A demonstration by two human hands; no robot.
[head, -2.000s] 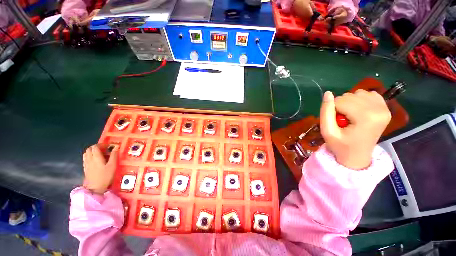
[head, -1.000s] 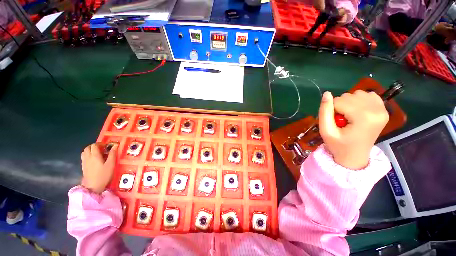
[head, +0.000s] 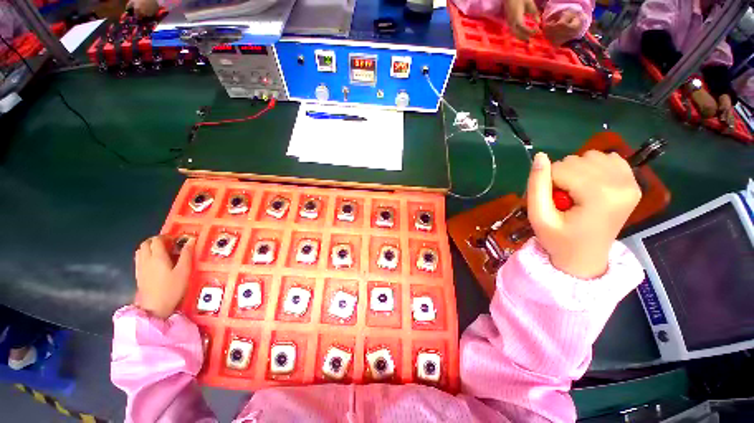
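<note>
An orange-red compartment tray (head: 322,278) lies in front of me, its pockets holding small square watch units (head: 307,249) with whitish or silver faces and black round centres. My left hand (head: 163,273) rests on the tray's left edge, the thumb over a unit in the second row; whether it grips the tray or the unit is unclear. My right hand (head: 585,211) is a fist around a red clamp handle (head: 562,199), above an orange-brown toggle-clamp fixture (head: 488,235) right of the tray. The fist hides part of the fixture.
Behind the tray, a green board (head: 240,149) bears white paper (head: 347,139) with a blue pen (head: 335,116). Behind are a blue control box (head: 361,89) and grey power supply (head: 245,73). A screen device (head: 703,277) lies far right. Black straps (head: 511,116) lie behind the fixture. People work opposite.
Black straps now lie on the mat behind the fixture, and the hands of the people opposite have moved. My hands and the tray hold almost the same place.
</note>
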